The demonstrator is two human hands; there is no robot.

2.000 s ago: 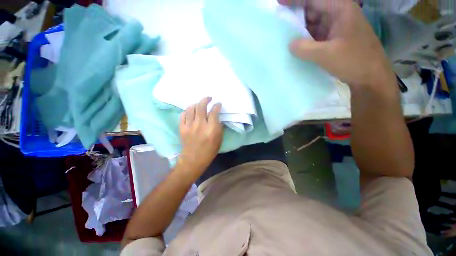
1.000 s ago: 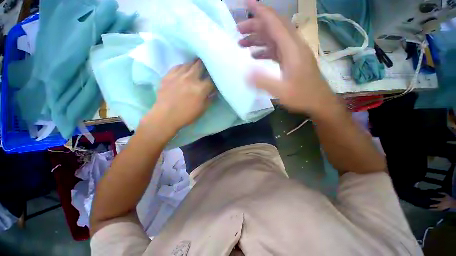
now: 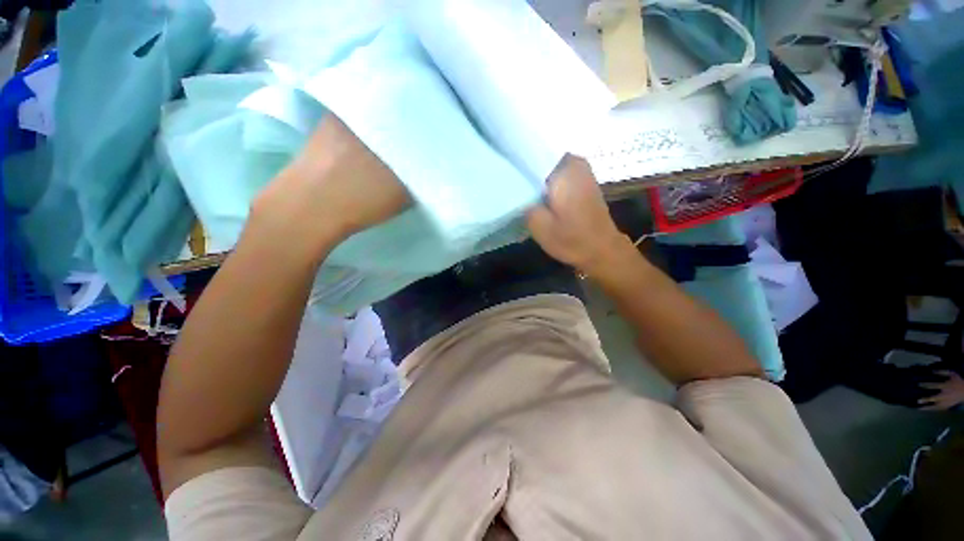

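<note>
A stack of pale sea-green fabric pieces (image 3: 433,137) lies at the table's front edge, its upper layers folded over. My left hand (image 3: 344,174) reaches under the upper green layers; its fingers are hidden. My right hand (image 3: 572,211) is closed on the right front corner of the green pieces. A white sheet (image 3: 513,74) lies just behind and right of them. More green layers (image 3: 217,137) spread out to the left, with a small white piece among them.
Darker green pieces (image 3: 122,137) drape over the blue basket (image 3: 66,325) at left. A tan strip (image 3: 624,53), tied green bundle (image 3: 759,108) and black-handled scissors (image 3: 791,79) lie at right. Below are a red basket (image 3: 729,201) and white bin (image 3: 309,407). Another person's hand (image 3: 941,389) shows far right.
My right hand has come down from above the pieces to their front corner and closed. My left hand has gone further under the green layers. The view has shifted to the right.
</note>
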